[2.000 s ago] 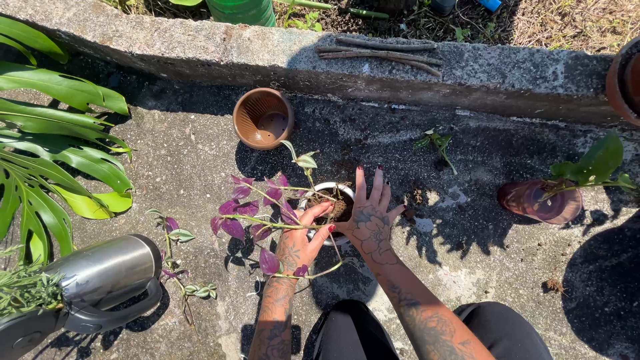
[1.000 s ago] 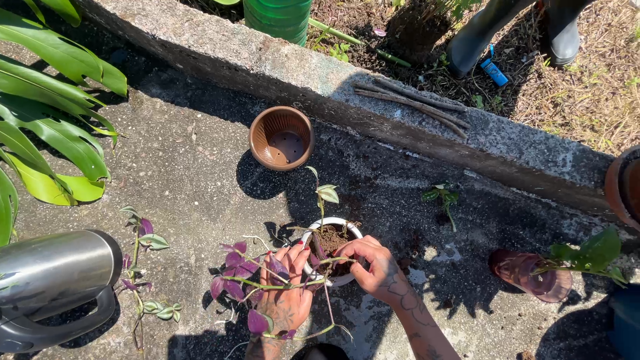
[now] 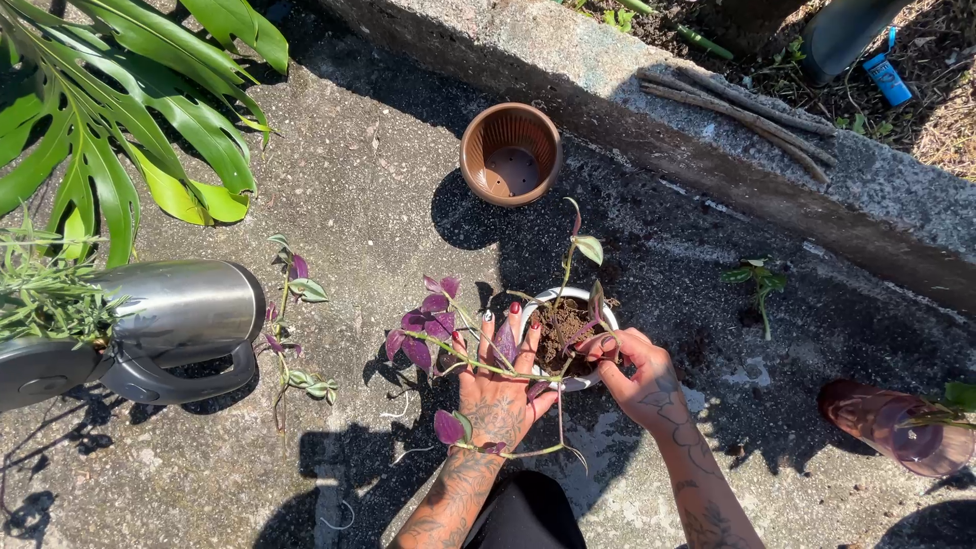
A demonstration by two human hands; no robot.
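A white pot (image 3: 526, 333) filled with brown soil stands on the concrete between my hands. Purple and green tradescantia stems (image 3: 438, 316) trail from it to the left, over my left hand. My left hand (image 3: 499, 396) is spread at the pot's left side, fingers apart beneath the stems. At the pot's right rim, my right hand (image 3: 633, 370) pinches a tradescantia stem between thumb and fingers, just over the soil. One stem with a striped leaf (image 3: 589, 248) rises from the pot. Part of the pot's near side is hidden by leaves.
An empty brown plastic pot (image 3: 511, 155) stands beyond. Left are a metal kettle (image 3: 187, 309) holding a plant, a loose tradescantia cutting (image 3: 284, 328) and large monstera leaves (image 3: 183, 99). Sticks (image 3: 740, 110) lie on the concrete ledge (image 3: 549, 53). A small cutting (image 3: 761, 286) and glass vase (image 3: 900, 431) are right.
My right hand was spread flat beside the pot two seconds ago and now pinches a stem at its right rim. My left hand has opened out from its bunched pose.
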